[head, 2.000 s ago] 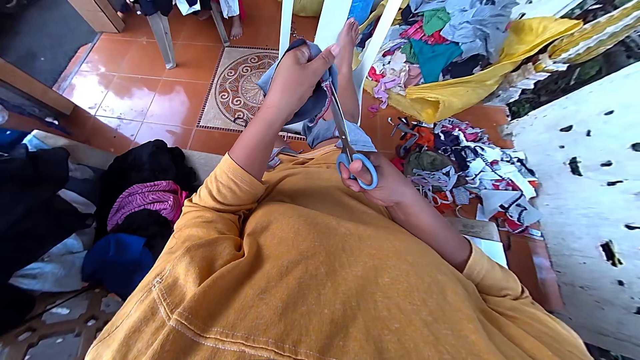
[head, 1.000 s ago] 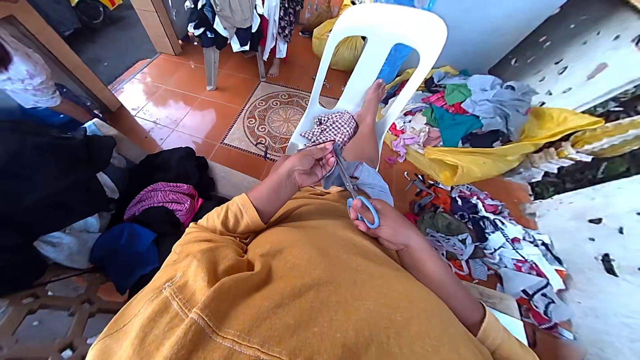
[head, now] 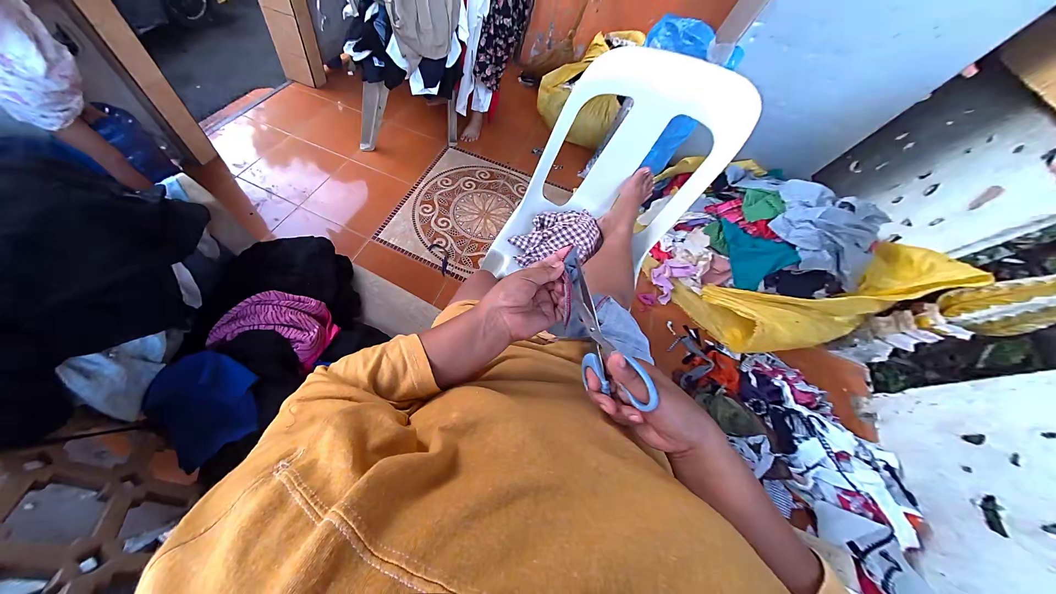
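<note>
My left hand [head: 528, 299] pinches a small piece of dark grey-blue cloth with a reddish edge [head: 568, 289] between thumb and fingers. In my right hand [head: 648, 408] is a pair of scissors with light blue handles [head: 592, 318]; the blades point up and away, beside the cloth. Whether they touch it, I cannot tell. Just beyond my left hand, a checkered cloth [head: 557, 235] lies on the seat of a white plastic chair [head: 668, 74], by my bare foot and shin.
On the right, a yellow sack [head: 767, 318] lies under a heap of mixed cloth [head: 759, 247], with cloth scraps [head: 850, 487] nearer me. Dark garments [head: 280, 272] are piled at left. A person's arm [head: 103, 153] shows at the left edge. Clothes hang behind, near another bare foot.
Two seconds ago my left hand was raised farther up with dark cloth; it has come down nearer the scissors. The checkered cloth shows on the chair from one second ago. The view has shifted.
</note>
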